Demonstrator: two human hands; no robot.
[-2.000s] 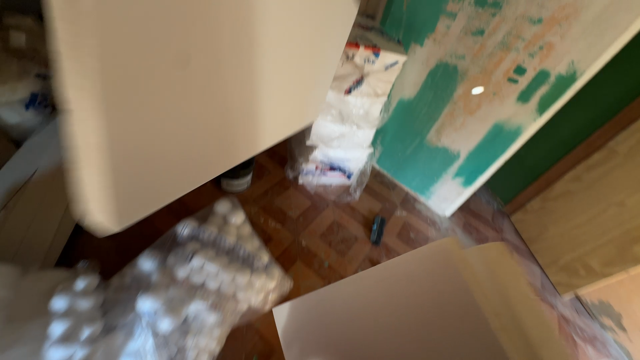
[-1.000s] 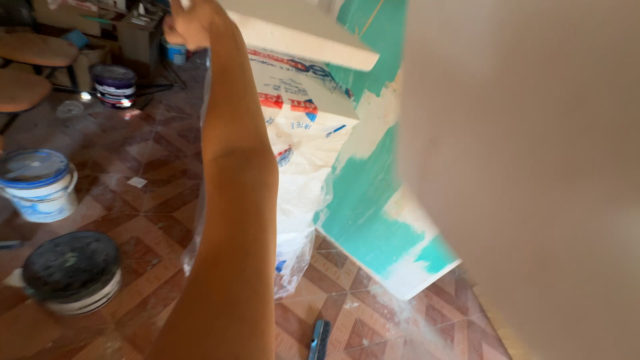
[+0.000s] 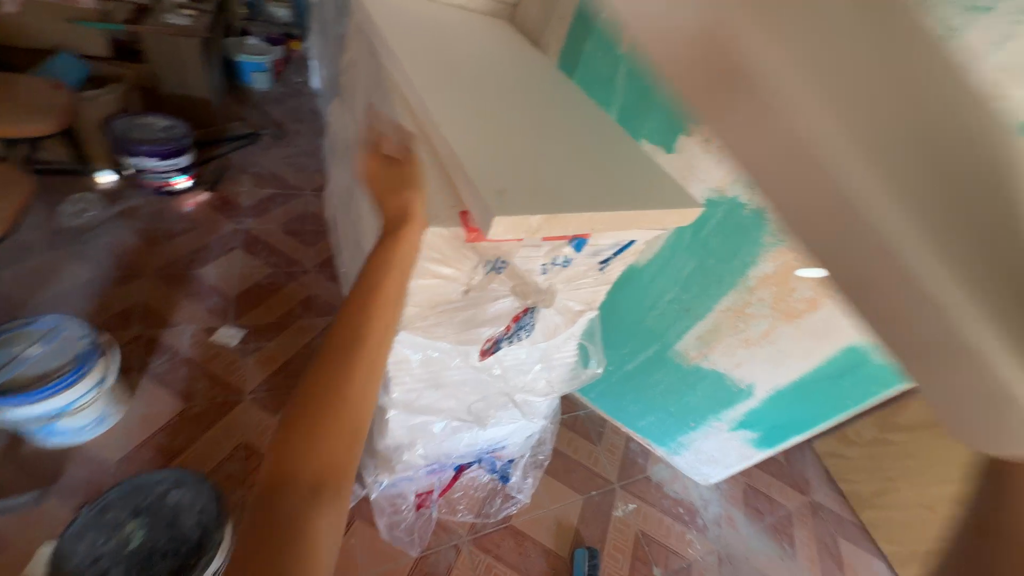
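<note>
My left hand (image 3: pixel 394 172) is at the left side of a pale flat board (image 3: pixel 544 120), which lies on top of a stack wrapped in printed plastic (image 3: pixel 496 400). Blur hides whether its fingers grip the board or the wrapping. Another long pale board (image 3: pixel 808 184), blurred and close to the camera, slants across the right side. Part of my right arm shows at the lower right, below that board's end; the right hand itself is hidden. Behind the stack leans a large panel with teal and whitish patches (image 3: pixel 680 320).
A white and blue bucket (image 3: pixel 60 384) and a dark-lidded bucket (image 3: pixel 144 528) stand on the patterned tile floor at left. Farther back are a purple bucket (image 3: pixel 152 148) and a light-blue one (image 3: pixel 254 64). A small dark object (image 3: pixel 586 560) lies on the floor near the bottom.
My left hand, raised at the top of the view a second ago, is now lower, beside the board on the stack. The nearer board at right now slants and shows its long edge.
</note>
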